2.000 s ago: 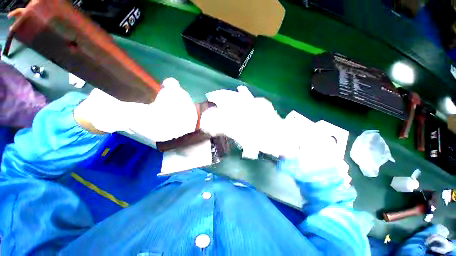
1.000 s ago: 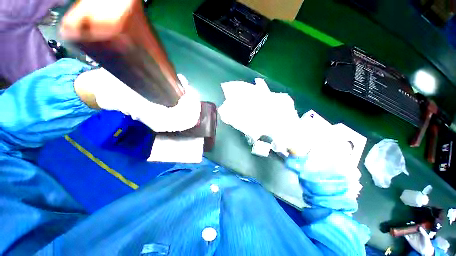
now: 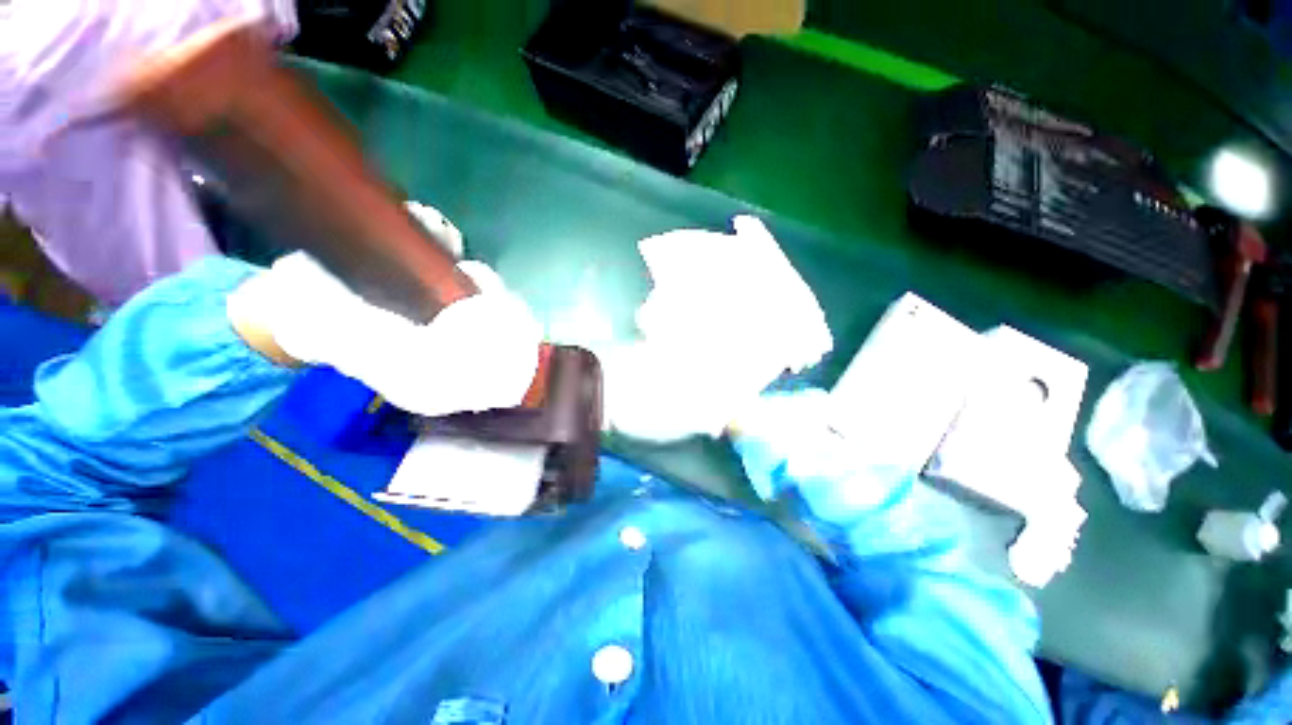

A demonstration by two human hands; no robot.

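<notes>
My left hand point(image 3: 468, 347), in a white glove, grips the hammer-shaped appliance near its head point(image 3: 575, 411). The copper-brown handle point(image 3: 305, 163) rises to the upper left, large and blurred. An orange-red strip shows beside the dark brown head, and a white ribbed face points down and left. My right hand point(image 3: 673, 390), in a white glove, is just right of the head, apart from it. A crumpled white cloth point(image 3: 737, 298) lies at or in this hand; glove and cloth blend in glare, so I cannot tell whether the fingers hold it.
White flat packs point(image 3: 999, 411), a crumpled clear bag point(image 3: 1148, 432) and a small white piece point(image 3: 1240, 533) lie right. An open black box point(image 3: 631, 82) and a printed black box point(image 3: 1056, 184) stand behind, with brown appliances point(image 3: 1233, 298) at the far right. A person's light purple sleeve point(image 3: 106, 156) is upper left.
My right hand has moved left from the white packs to the cloth, nearer the appliance head. The appliance has shifted slightly down. The purple sleeve reaches further into view at the left.
</notes>
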